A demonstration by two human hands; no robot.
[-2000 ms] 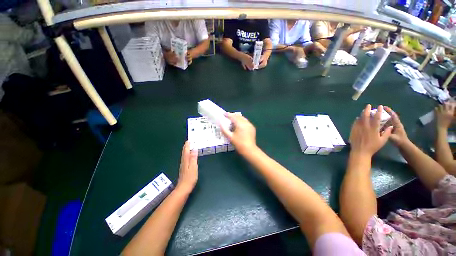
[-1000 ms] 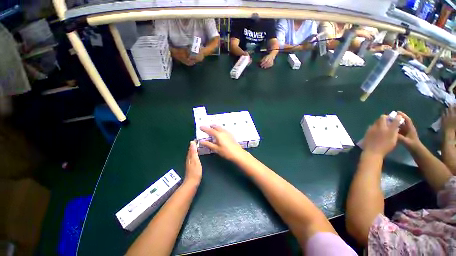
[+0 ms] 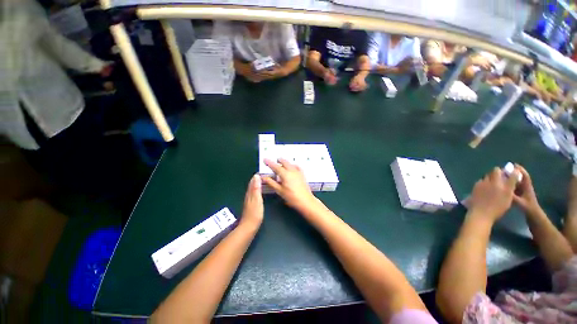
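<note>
A row of white cartons (image 3: 310,161) lies side by side on the dark green table in front of me. The leftmost carton (image 3: 266,142) sticks out past the others at its far end. My right hand (image 3: 288,181) lies with spread fingers on the near part of the leftmost cartons. My left hand (image 3: 254,201) stands on edge, fingers together, against the row's near left corner. Whether either hand grips a carton cannot be told. A single white carton with a small green mark (image 3: 195,242) lies slantwise beside my left forearm.
A smaller group of cartons (image 3: 422,183) lies to the right, near a neighbour's hands (image 3: 500,193). A carton stack (image 3: 210,67) stands at the far left. A cream post (image 3: 142,82) holds the overhead shelf. A person (image 3: 38,76) stands at left.
The carton held slanting over the row now lies at its left end, under my right hand. My left hand stays by the row's corner. A person has come into view at left.
</note>
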